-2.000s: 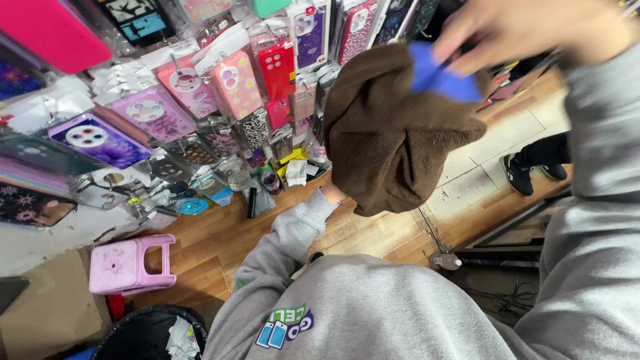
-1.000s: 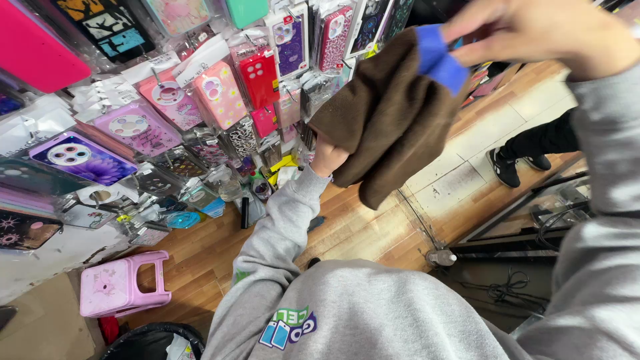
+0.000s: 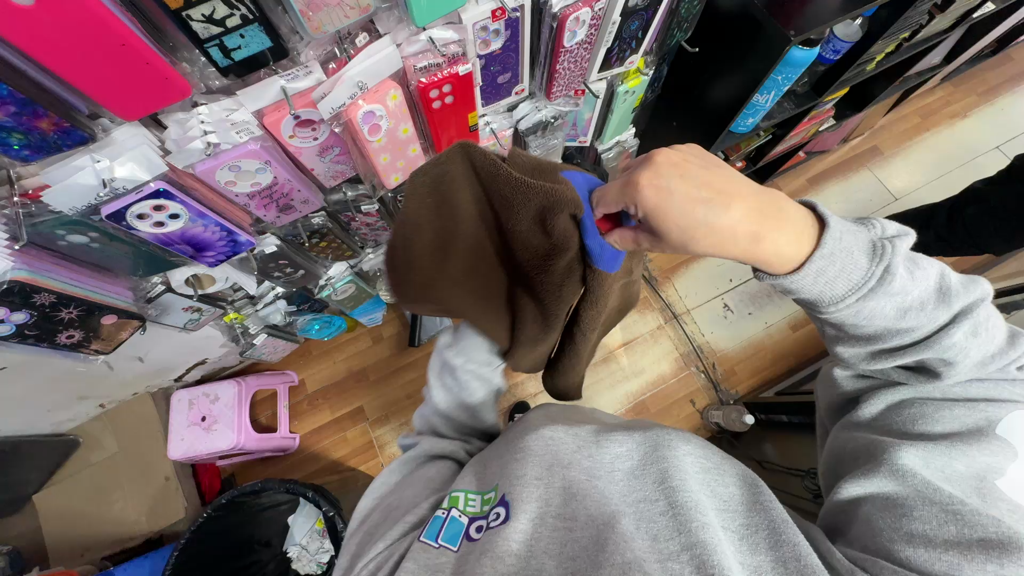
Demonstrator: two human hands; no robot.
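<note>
A brown fabric item with a blue patch (image 3: pixel 512 248) hangs in front of me, its left part blurred. My right hand (image 3: pixel 680 212) pinches its blue patch (image 3: pixel 590 220) between thumb and fingers, and a bit of red shows at the fingertips. My left hand is hidden behind or inside the brown cloth; only the grey sleeve (image 3: pixel 468 376) leading up to it shows, so its grip cannot be seen.
Packaged phone cases (image 3: pixel 384 132) hang on hooks at the left and ahead. Below stand a pink plastic stool (image 3: pixel 208 420) and a black-lined bin (image 3: pixel 232 536). Dark shelves with bottles (image 3: pixel 776 84) are at upper right. A person's dark-clothed leg (image 3: pixel 960 212) is at the right edge.
The brown cloth has been turned and spread differently, and my left hand, visible at its lower edge before, is now covered. My right hand stays at the blue patch.
</note>
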